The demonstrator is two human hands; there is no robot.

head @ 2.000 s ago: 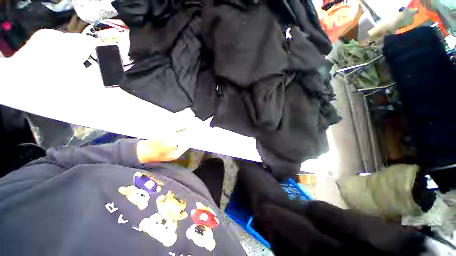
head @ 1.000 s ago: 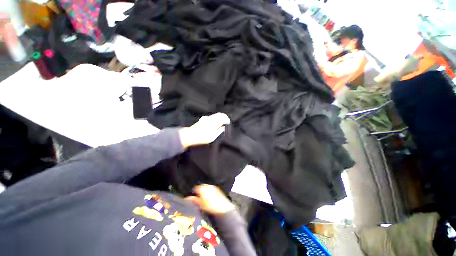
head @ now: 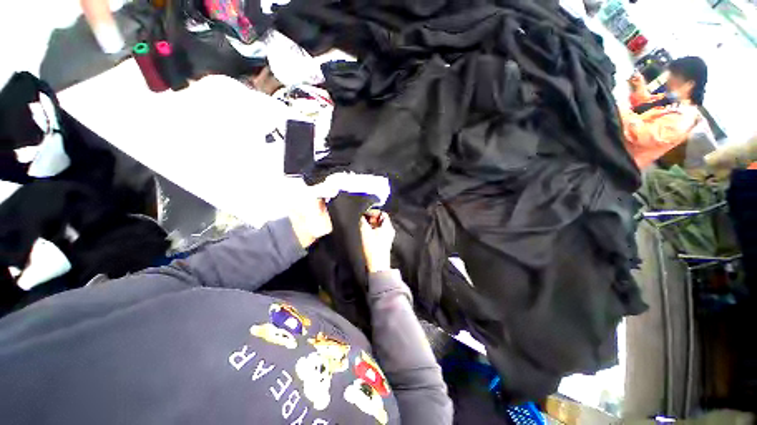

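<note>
A white trim (head: 358, 183) lies on or against black cloth (head: 344, 241) in front of my body. My left hand (head: 311, 220) is at the trim's left end and grips it; its fingertips blend into the bright white. My right hand (head: 376, 235) is just below the trim's right end, with its fingertips pinched together. Whether it holds a needle or an edge of cloth is too small to tell. A large heap of black garments (head: 515, 183) lies right behind and beside my hands.
A phone (head: 300, 147) lies on the white table (head: 178, 133). Spools (head: 150, 68) stand at its far edge. Black garments with white patches (head: 46, 261) are at the left. A blue basket (head: 525, 412) is below the table edge. A person in orange (head: 660, 124) is at the upper right.
My left hand has drawn back from the heap and now has the white trim. My right hand has moved up beside it. The view has shifted left, showing the garments with white patches.
</note>
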